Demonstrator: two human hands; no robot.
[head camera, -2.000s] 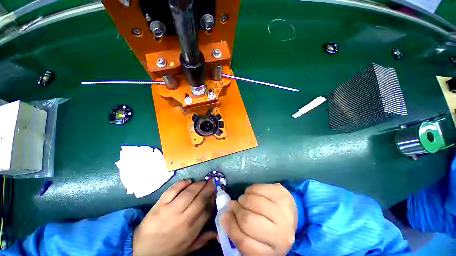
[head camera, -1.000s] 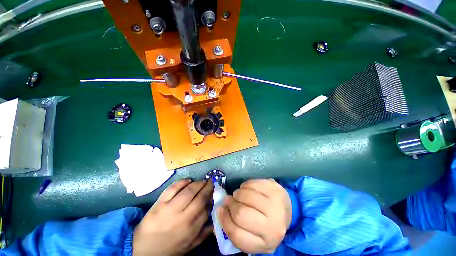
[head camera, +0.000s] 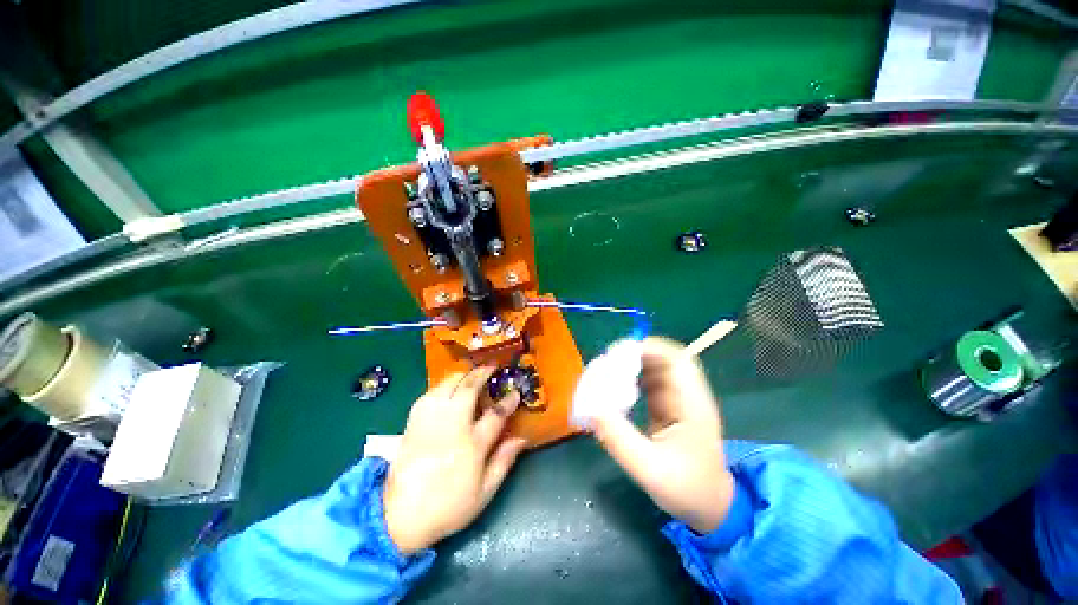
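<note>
The orange toggle press (head camera: 482, 236) with its red handle (head camera: 426, 118) stands in front of me. My left hand (head camera: 447, 455) is at its base, with thumb and finger on a dark round part (head camera: 513, 385) at the nest; whether the part is fully seated cannot be told. The plunger is above it. My right hand (head camera: 680, 431) holds the white squeeze bottle (head camera: 610, 384), blurred, its blue tip pointing up, right of the nest. A piece of the white wipe (head camera: 382, 446) shows beside my left hand.
Side rods (head camera: 384, 327) project left and right. Other round parts (head camera: 370, 382) lie around the mat. A pale stick (head camera: 710, 337), mesh block (head camera: 813, 310) and solder spool (head camera: 972, 376) are right. A white box (head camera: 174, 431), tape rolls (head camera: 50, 360) and blue bin (head camera: 73, 526) are left.
The view has tilted up, showing the red handle and rail. My left hand has moved from the mat to the nest with the round part. My right hand has lifted the bottle away, tip now up.
</note>
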